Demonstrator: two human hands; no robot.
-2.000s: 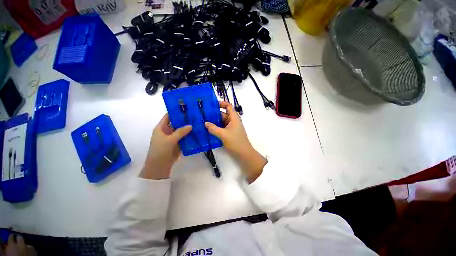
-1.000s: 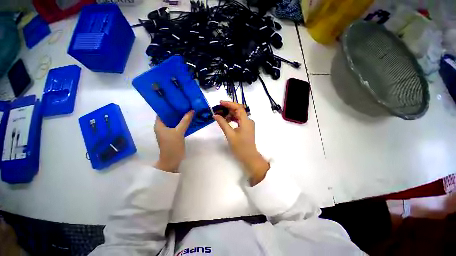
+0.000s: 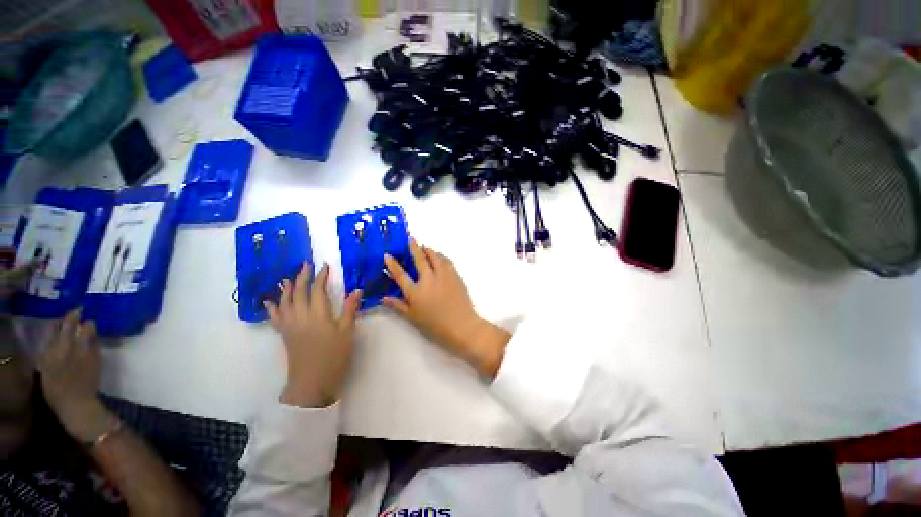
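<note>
A blue insert tray (image 3: 353, 242) with a black USB cable in it lies flat on the white table in front of me. My right hand (image 3: 436, 298) rests its fingers on its right and lower part. A second filled blue tray (image 3: 265, 247) lies just left of it. My left hand (image 3: 315, 328) has its fingers spread over the second tray's lower right corner and near the first tray's lower left corner. Silver plug tips show at the top of both trays. The fingers partly hide the cable coils.
A black cable pile (image 3: 485, 111) lies at the back. Behind left are a stack of empty trays (image 3: 293, 96) and one empty tray (image 3: 214, 182). A smartphone (image 3: 649, 224) and mesh basket (image 3: 823, 172) are right. Another person's hand (image 3: 73, 369) is by card-topped packs (image 3: 126, 252) left.
The tray from my hands now lies on the table beside the other filled tray. Both hands have lowered onto the trays. The view has turned left, and another person's hands show at the left.
</note>
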